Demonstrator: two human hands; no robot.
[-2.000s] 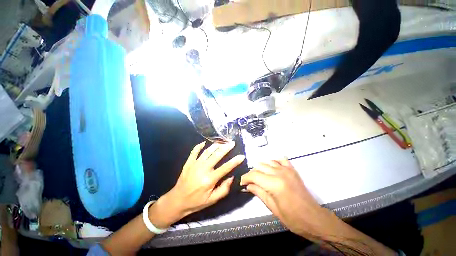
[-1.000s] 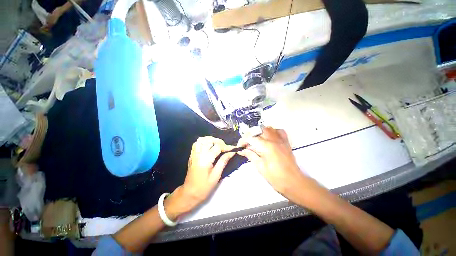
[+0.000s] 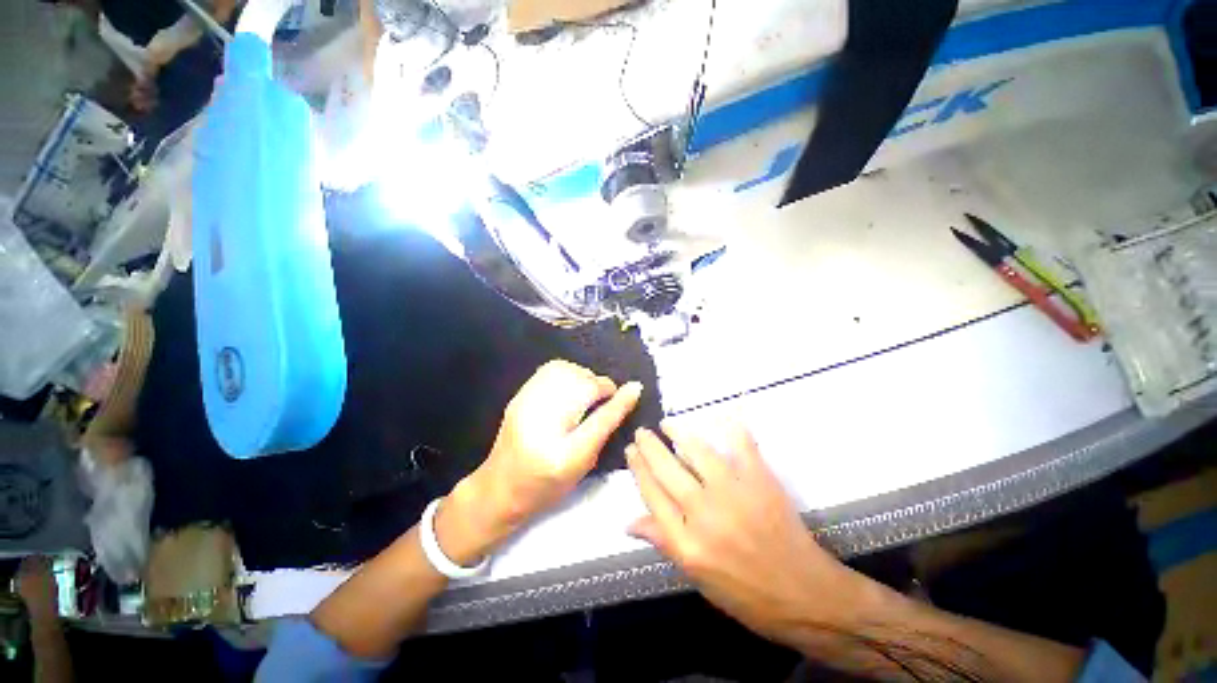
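Note:
A large black fabric panel (image 3: pixel 387 387) lies left of and under the needle area of the white sewing machine (image 3: pixel 854 254). My left hand (image 3: pixel 554 434) has its fingers curled and pinches the fabric near its right edge, just in front of the presser foot (image 3: pixel 627 320). My right hand (image 3: pixel 714 514) lies beside it, fingertips resting on the fabric's edge, the palm over the white table; it does not grip. The needle itself is lost in glare and metal parts.
The light-blue lamp (image 3: pixel 267 280) hangs over the fabric at left. Red and yellow-green snips (image 3: pixel 1034 280) and a clear packet (image 3: pixel 1161 320) lie right. A black strip (image 3: pixel 868 100) hangs over the machine head. A person's hand (image 3: pixel 47 607) shows at lower left, near a tan roll (image 3: pixel 190 574).
Both hands have come down from the presser foot toward the table's front edge. My right hand has released its pinch and its fingers have straightened. The camera view has shifted slightly.

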